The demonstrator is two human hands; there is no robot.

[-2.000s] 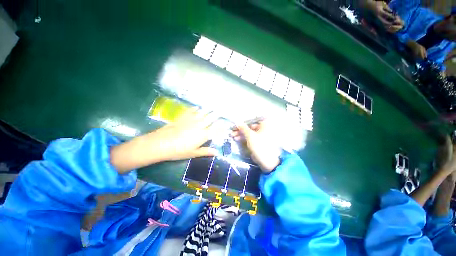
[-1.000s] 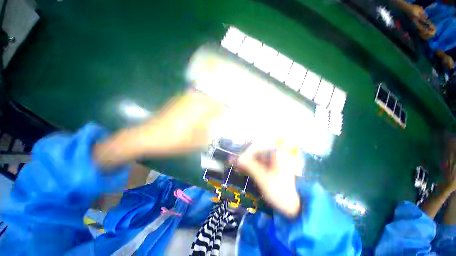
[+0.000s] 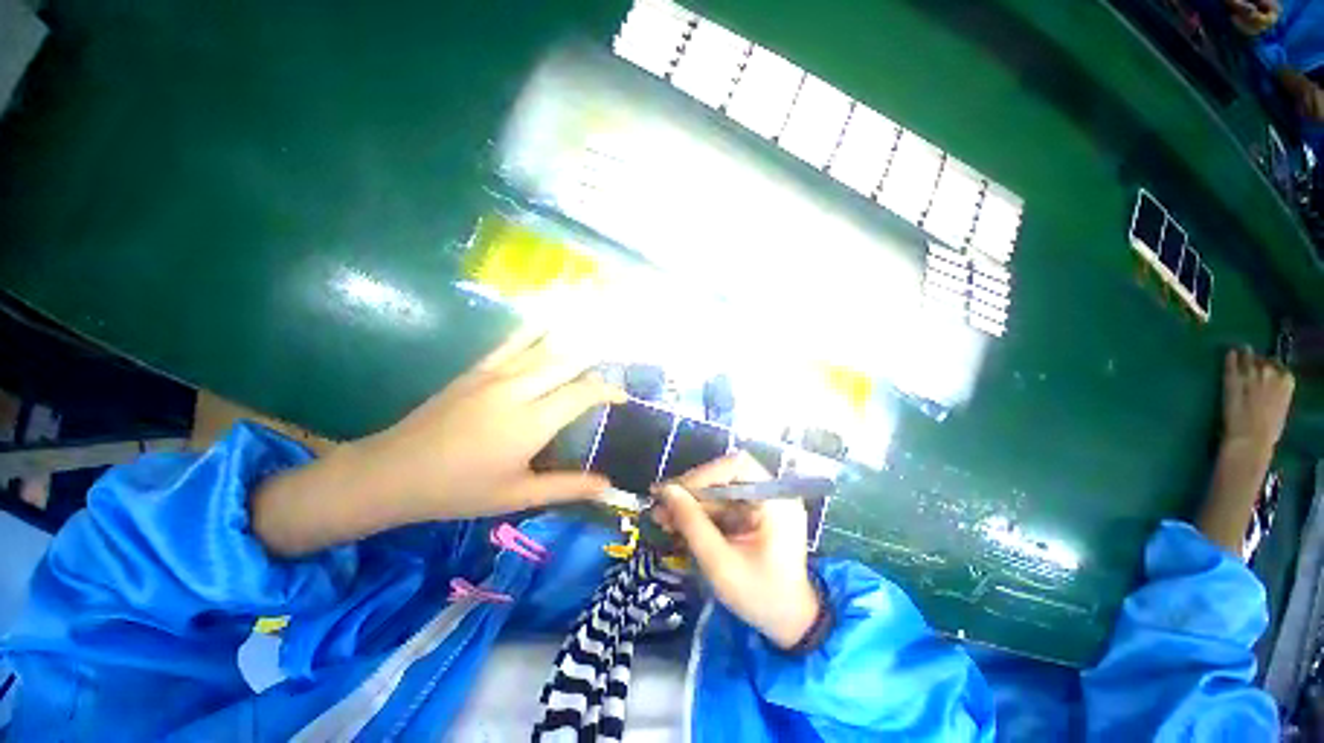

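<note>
Dark display modules [image 3: 635, 443] with pale edges lie side by side in front of me; orange-yellow flex tails [image 3: 623, 536] show on the near edge. My left hand [image 3: 472, 436] spans the left end of the row, fingertips at the far edge and thumb at the near edge. My right hand [image 3: 744, 552] holds a thin grey pen-like tool [image 3: 770, 491] over the near edge, its fingertips close to my left thumb, and covers part of the row. A glare-white sheet [image 3: 755, 269] lies beyond; its contents are mostly washed out.
Joined white rectangles [image 3: 813, 116] run along the sheet's far side. A yellow film patch [image 3: 530, 261] lies at its left. Another module set [image 3: 1170, 250] lies far right on the green bench [image 3: 218, 189]. A neighbour's hand [image 3: 1252, 407] rests at the right.
The view has shifted. My left hand has come from the bright sheet to the modules' left end. My right hand has moved to their near edge, with the tool now clearly visible.
</note>
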